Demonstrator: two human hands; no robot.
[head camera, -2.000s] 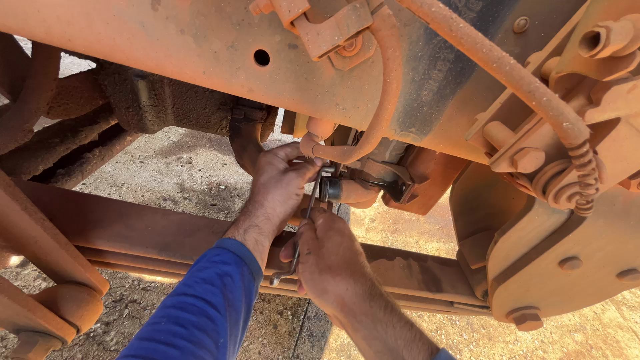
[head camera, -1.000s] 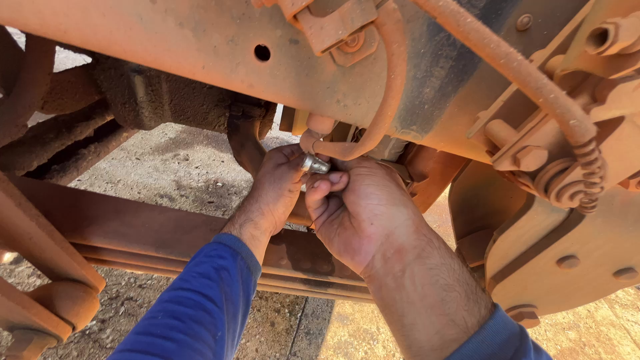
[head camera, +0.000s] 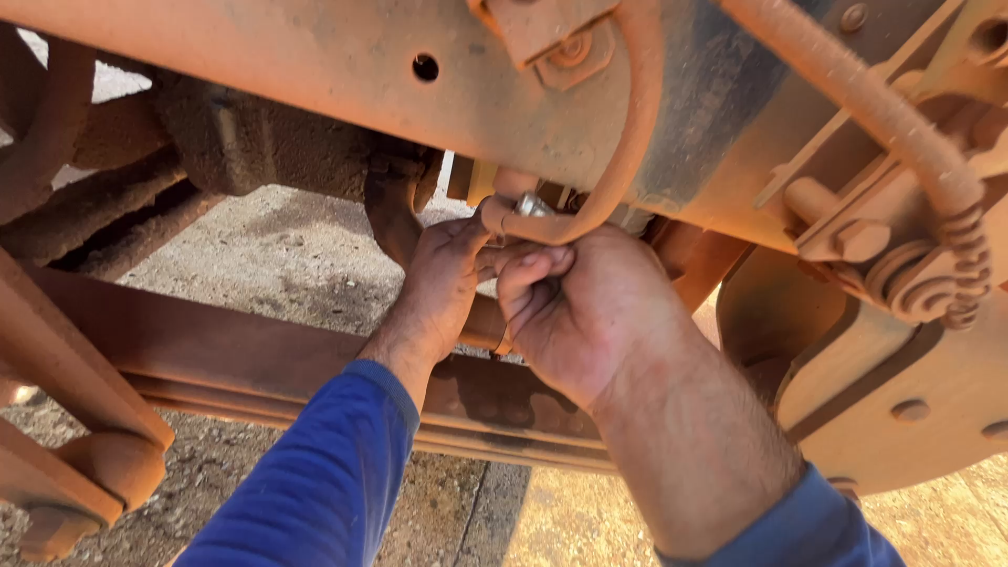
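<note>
Under a dust-coated vehicle frame rail (head camera: 315, 79), both hands meet at the lower end of a curved hose (head camera: 639, 118). My left hand (head camera: 445, 276) reaches up from the left, its thumb by the hose end; its other fingers are hidden behind the hose. My right hand (head camera: 583, 315) is beside it with curled fingers against the underside of the hose; whatever lies inside the fingers is hidden. A shiny metal fitting (head camera: 534, 205) shows just above the hose, between it and the rail.
A leaf spring (head camera: 236, 346) runs across below the hands. A thicker hose with a coiled guard (head camera: 890, 110) hangs at the right, near a bolted bracket (head camera: 862, 236). A steel shackle arm (head camera: 71, 354) stands at the left, above gritty ground (head camera: 283, 252).
Two seconds ago my right hand was lower, at a thin metal tool that is now out of sight. The shiny fitting, between my fingers one second ago, now shows above the hose.
</note>
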